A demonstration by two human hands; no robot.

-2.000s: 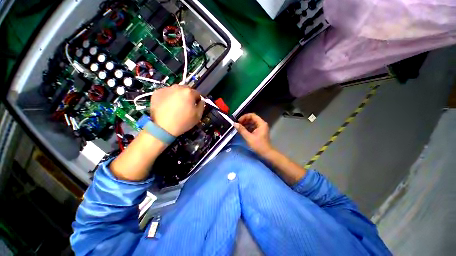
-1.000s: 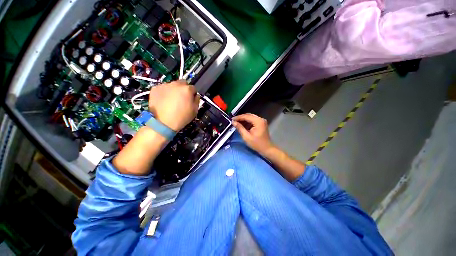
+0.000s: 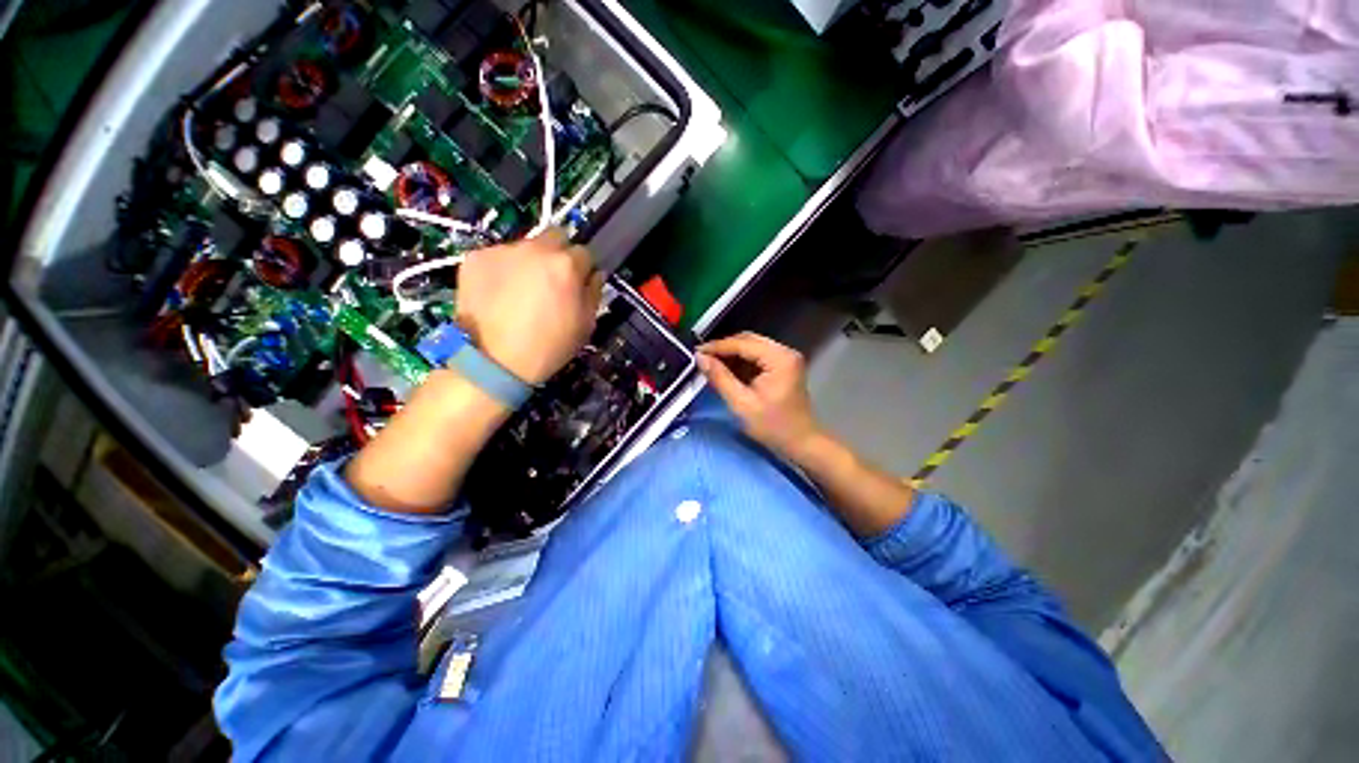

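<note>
The wiring box (image 3: 674,325), a compartment with a thin light rim and dark parts and wires inside, lies at the near side of the inverter housing (image 3: 52,254). My left hand (image 3: 529,306), with a blue-grey wristband, is curled at the box's upper edge, back of the hand up. Its fingertips and anything in them are hidden. My right hand (image 3: 760,391) has thumb and forefinger together at the rim's right corner. A thin dark line runs along the rim there, too small to tell if it is pinched.
The housing holds a green circuit board (image 3: 395,75), white-topped capacitors (image 3: 295,204) and white internal wires (image 3: 547,142). A red piece (image 3: 660,300) lies beside the box on the green bench mat (image 3: 760,164). A person in pink clothing (image 3: 1133,112) is at upper right.
The whitish strip between my hands two seconds ago no longer shows separately; the thin rim shows there. My hands have barely moved. The pink-clothed person has shifted slightly.
</note>
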